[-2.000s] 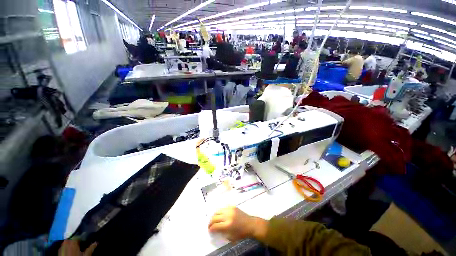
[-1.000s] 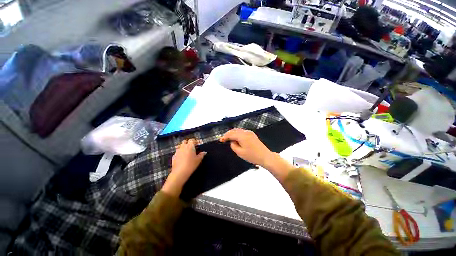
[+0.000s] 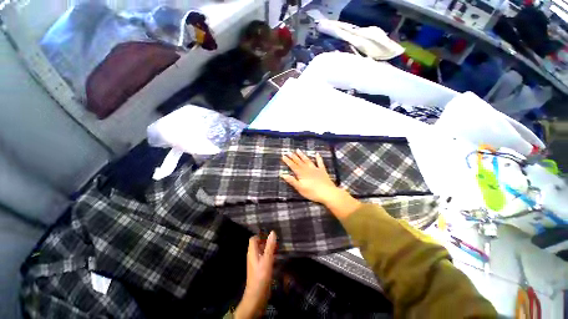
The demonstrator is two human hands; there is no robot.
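Observation:
A plaid fabric panel (image 3: 380,165) in black, grey and cream checks lies spread on the white table, with dark seam lines and a dark band along its far edge. My right hand (image 3: 308,176) lies flat on top of it, fingers apart. My left hand (image 3: 260,265) is at the panel's near edge by the table front, thumb and a finger at the cloth; whether it pinches the cloth is unclear. A loose plaid garment bundle (image 3: 143,230) with a white label hangs at the left, joining the panel.
The sewing machine (image 3: 542,205) with a lime-green tag (image 3: 490,187) is at the right. Scissors (image 3: 528,305) with orange and red handles lie lower right. A clear plastic bag (image 3: 193,129) sits behind the bundle. The table's raised rim (image 3: 386,75) curves behind. A person is at the back left.
The view has swung left. The black piece no longer shows on top; plaid cloth now covers that area. My right hand has flattened on it, and my left hand has moved to the near edge.

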